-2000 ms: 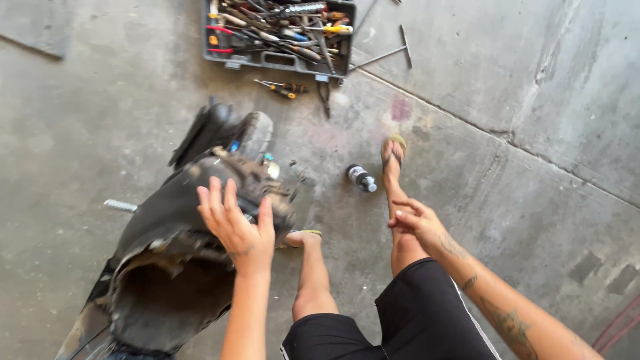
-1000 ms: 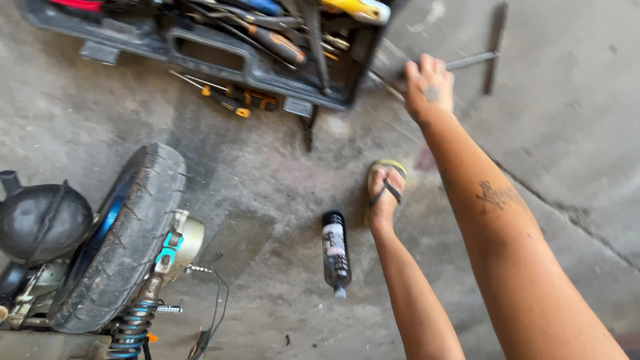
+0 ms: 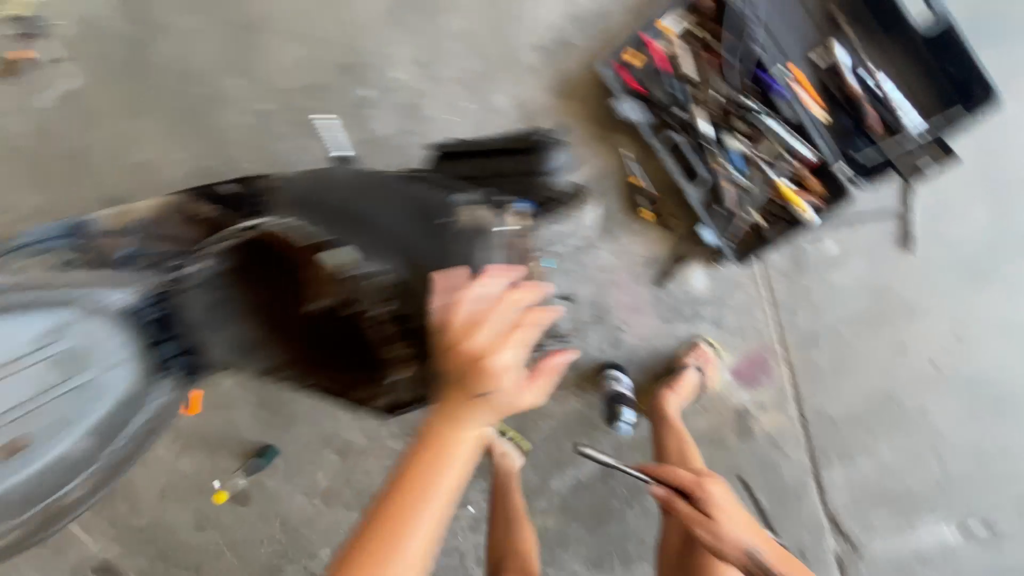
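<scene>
My left hand has its fingers spread at the right edge of the dark body of a motor scooter; whether it touches the body cannot be told. An opening in that body shows a brown, dirty inside. My right hand is closed on a metal rod-like tool, perhaps the T-handled one, whose tip points up and left. A dark thin bar shows just beyond that hand. Between the hands, nearer the feet, a dark bottle with a pale label is on the concrete floor.
An open black toolbox full of hand tools is at the upper right, with screwdrivers beside it. A coil spring lies beyond the scooter. A screwdriver and an orange piece lie below the scooter's grey panel.
My right hand, earlier reaching to the metal tool on the floor by the toolbox, now holds a metal tool near my leg. My left hand is back in view by the scooter. The view has swung.
</scene>
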